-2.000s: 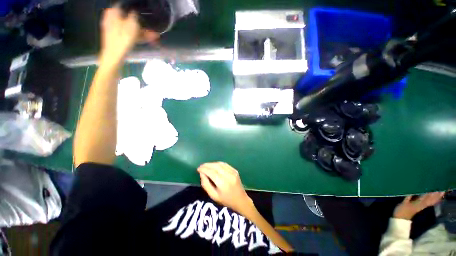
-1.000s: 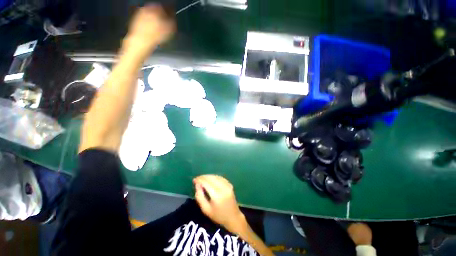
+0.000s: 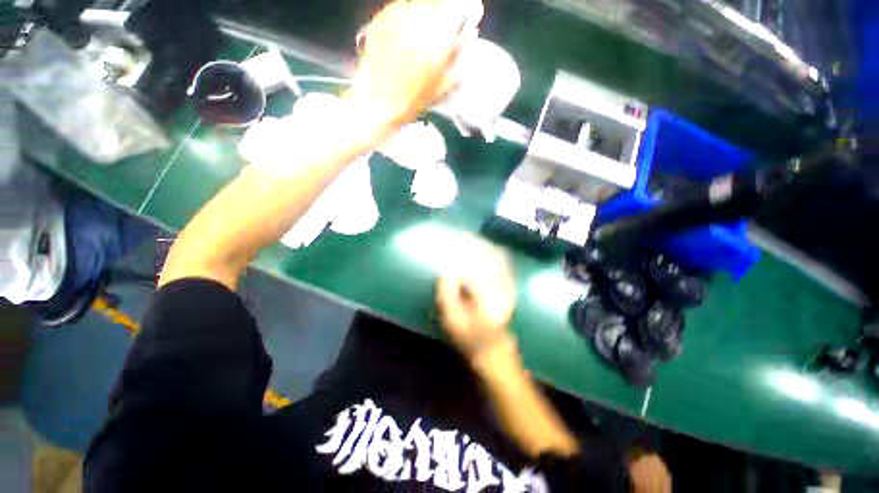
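Observation:
My left hand [image 3: 410, 58] is at the top centre, closed on a white rounded part [image 3: 492, 82] that shows at its right side, above the bench. My right hand [image 3: 477, 289] is blurred over the bench's front half, fingers curled; whether it holds anything cannot be told. Overlapping white covers [image 3: 352, 197] lie glaring on the bench, partly hidden by my left forearm. A black round housing [image 3: 226, 93] with a pale piece beside it lies behind and left of them. A heap of black round parts [image 3: 626, 313] lies at the right.
A silver-white screw feeder [image 3: 569, 154] stands right of centre, a blue bin [image 3: 718, 246] beside it. A dark jointed arm [image 3: 675, 212] reaches over the bin. A clear plastic bag [image 3: 92, 106] lies at the left. Part of another person's hand [image 3: 651, 474] shows at the bottom right.
The view has turned and shifted. My left hand has moved right from the upper left and now has the white rounded part. My right hand has moved forward from the bench's edge.

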